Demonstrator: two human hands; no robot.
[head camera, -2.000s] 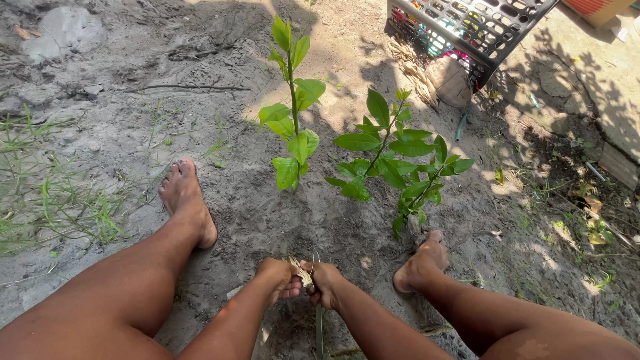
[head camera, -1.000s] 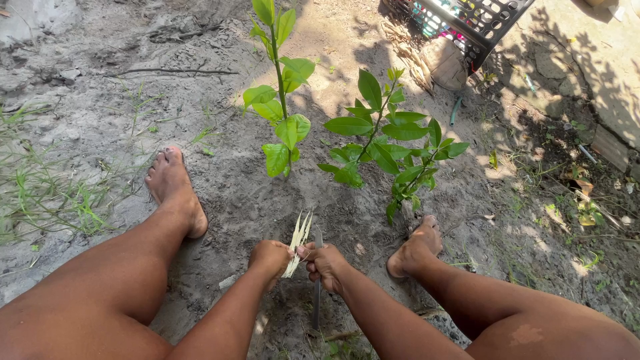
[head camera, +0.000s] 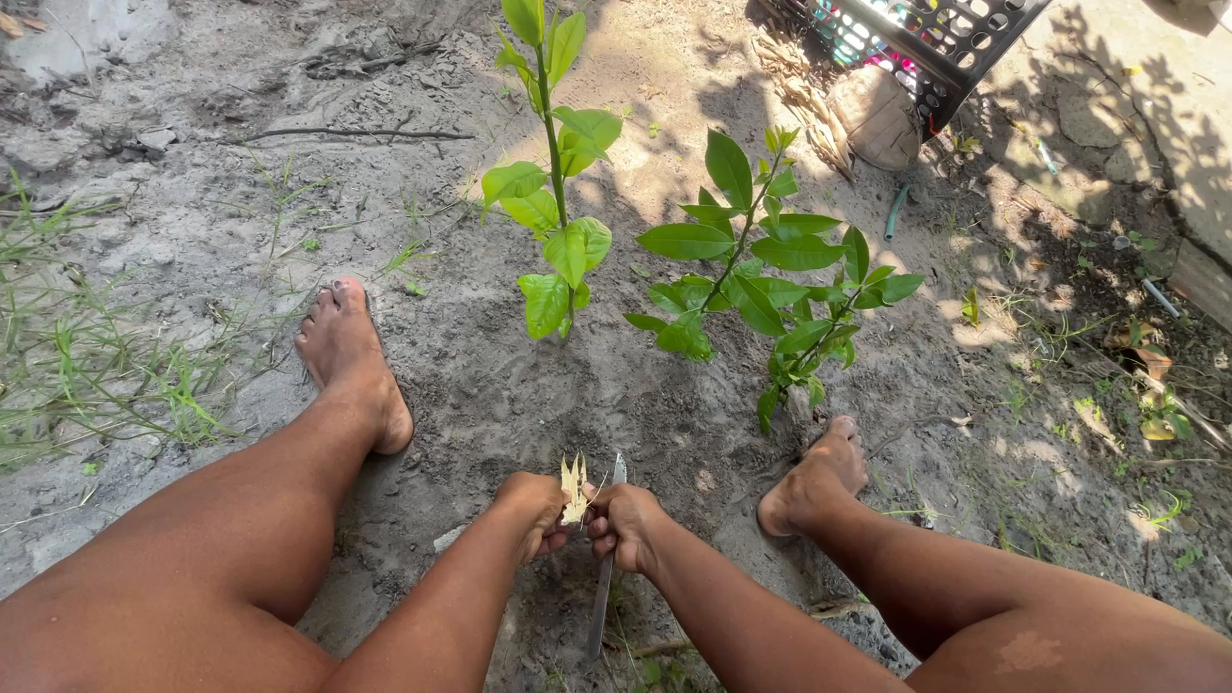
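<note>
My left hand (head camera: 534, 513) grips a bundle of pale, split plant fiber (head camera: 575, 489), whose ragged ends point up. My right hand (head camera: 628, 525) is closed around a knife (head camera: 602, 611); one end shows above the fist and a longer metal part below it. The fingertips of both hands meet at the fiber's right side. Beyond the hands, a leafy green seedling (head camera: 555, 164) stands in the grey sandy soil, with leafy shoots (head camera: 751, 260) to its right and a lower leafy sprig (head camera: 813, 342) near the right foot.
My bare feet rest on the soil, the left foot (head camera: 346, 351) and the right foot (head camera: 823, 474) on either side. A black plastic crate (head camera: 948, 53) stands at the top right beside a cut piece of wood (head camera: 876, 117). Grass (head camera: 106, 356) grows at the left, and a dry stick (head camera: 361, 133) lies behind.
The pale fiber, spread out long above my hands one second ago, now shows shorter and more upright between them. The knife's upper end now shows more clearly above my right hand.
</note>
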